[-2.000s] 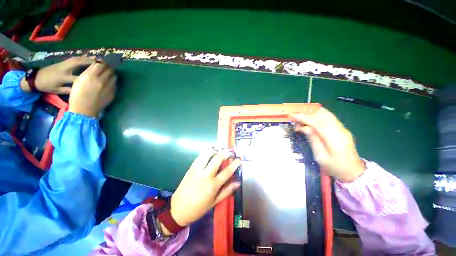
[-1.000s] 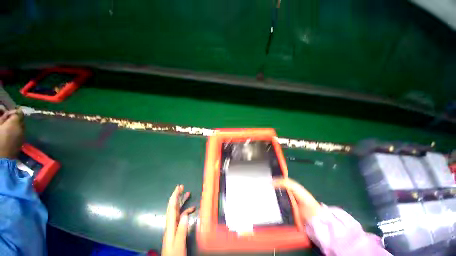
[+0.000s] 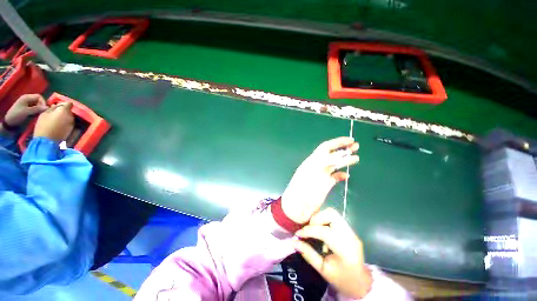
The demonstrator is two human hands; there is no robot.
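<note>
My left hand (image 3: pixel 318 176) is above the dark-green bench, palm turned partly sideways, fingers loosely bent and apart, holding nothing visible. A red wristband (image 3: pixel 287 216) is around my left wrist. My right hand (image 3: pixel 338 256) is just below it, with bent fingers pinching at the band's lower edge, beside a dark patch that may be the watch; the exact grip is partly hidden. A red-orange carrier frame (image 3: pixel 335 73) with a dark open tablet unit (image 3: pixel 383 72) lies on the green belt beyond the bench.
A thin black pen-like tool (image 3: pixel 403 144) lies on the bench (image 3: pixel 235 141) at right. Stacked trays (image 3: pixel 506 206) stand at the right edge. A neighbour's blue sleeves (image 3: pixel 47 206) and hands work over a red frame (image 3: pixel 94 138) at left. Another red frame (image 3: pixel 112 53) lies on the belt.
The framed tablet unit is out of my hands; a framed unit now lies crosswise on the belt at upper right. My hands have come together at my left wrist. The view has shifted.
</note>
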